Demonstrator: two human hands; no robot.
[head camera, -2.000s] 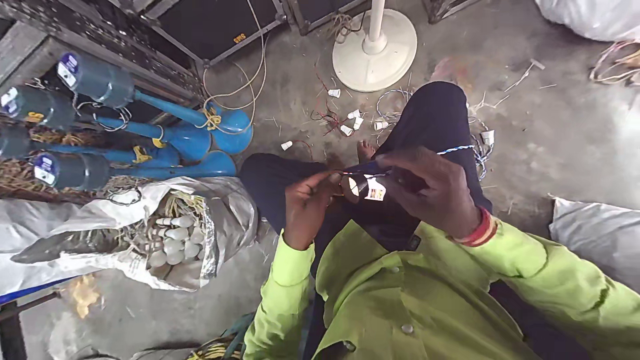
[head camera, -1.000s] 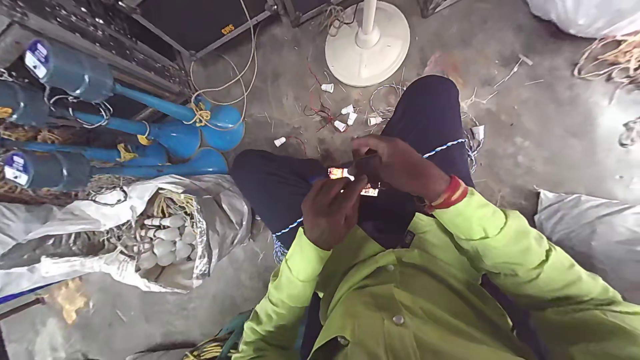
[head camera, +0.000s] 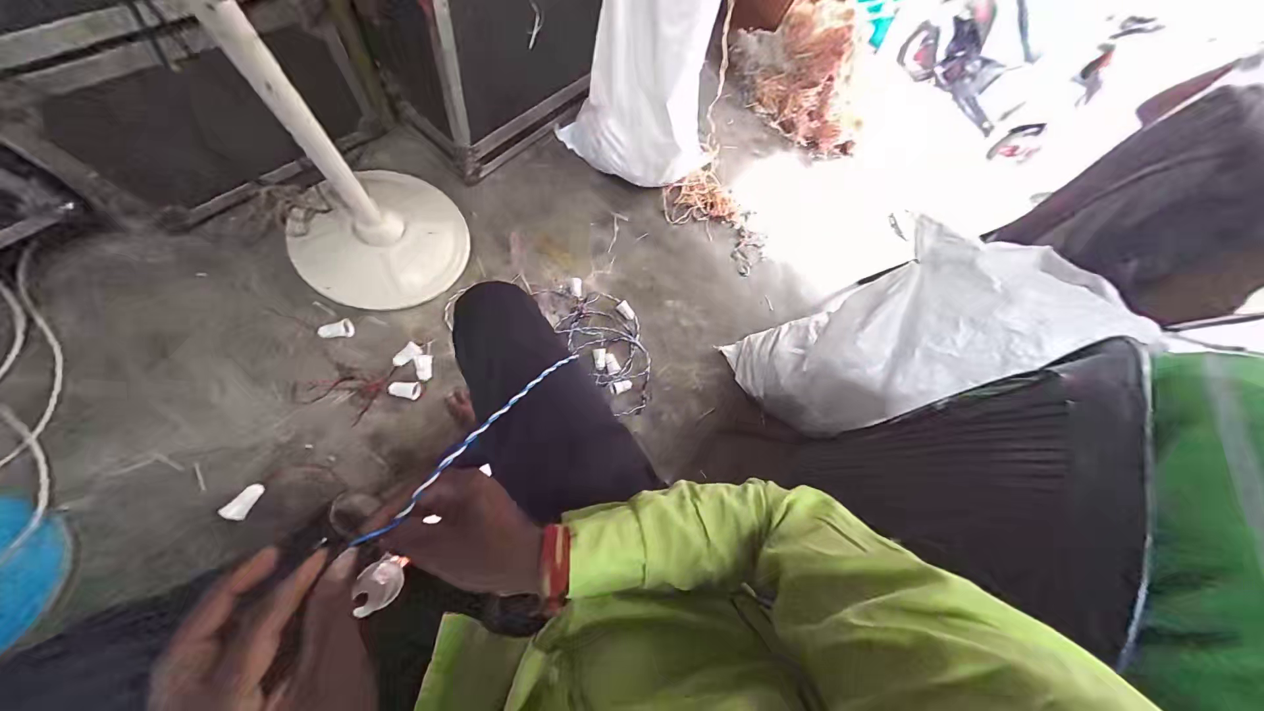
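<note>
A twisted blue-and-white wire (head camera: 476, 441) runs from a coil on the floor across my dark-trousered knee to my right hand (head camera: 464, 533), whose fingers are closed on it. My left hand (head camera: 272, 632), blurred, is just left of the wire's near end, fingers slightly spread; whether it touches the wire cannot be told. A small whitish translucent piece (head camera: 379, 585) with an orange glint lies between the hands, below my right fingers. Several white plastic lamp holders or caps (head camera: 404, 390) lie on the floor beyond, some with thin red wires, others in the wire coil (head camera: 632, 341).
A round cream stand base (head camera: 420, 252) with a pole stands ahead. White sacks (head camera: 928, 341) lie at the right and a white sack (head camera: 647, 99) stands at the top. Dark framed cases (head camera: 197, 118) line the upper left. Part of a blue round object (head camera: 30, 573) shows at the left edge.
The view has swung far to the right. My hands were close together at the small bright pieces; now my left hand's fingers are more spread, and the wire stretches across the knee.
</note>
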